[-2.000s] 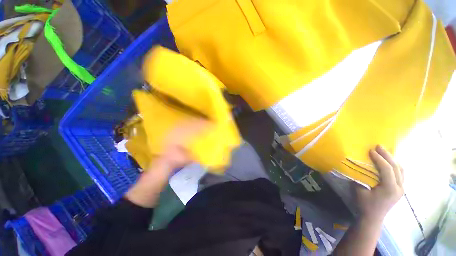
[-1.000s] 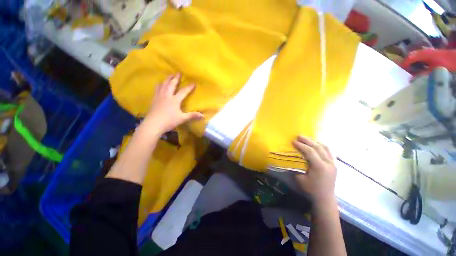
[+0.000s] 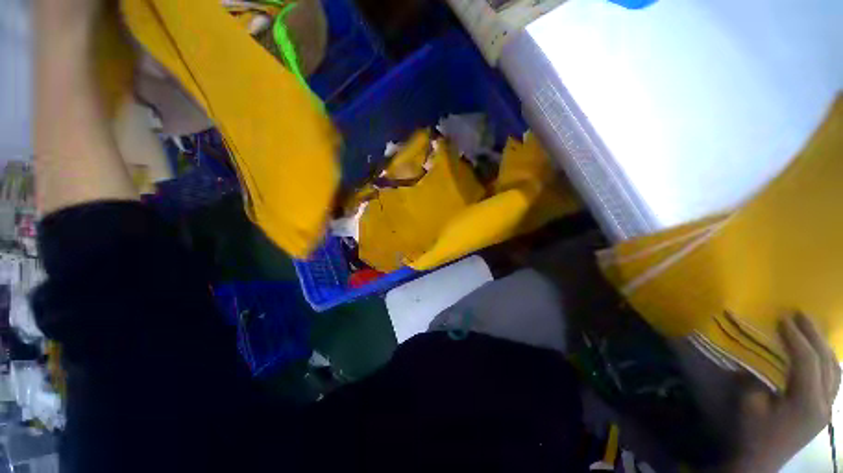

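Note:
My left forearm rises to the top left edge; the hand itself is cut off or lost there. A folded yellow fabric panel hangs beside this forearm, over the crates, its upper end leaving the top of the picture. My right hand is at the lower right, fingers curled over the front edge of layered yellow panels with pale and dark edge lines. These layers lie on the white table and overhang its front edge.
A blue crate at centre holds crumpled yellow pieces and white scraps. More blue crates stand left, one with a bright green strip. The table's ruler-marked edge runs diagonally. Small scraps lie near my lap.
The view has swung left. My left arm has moved from the tabletop fabric to the far upper left, with a yellow panel beside it. The large panel behind has left the table. My right hand stays on the layers.

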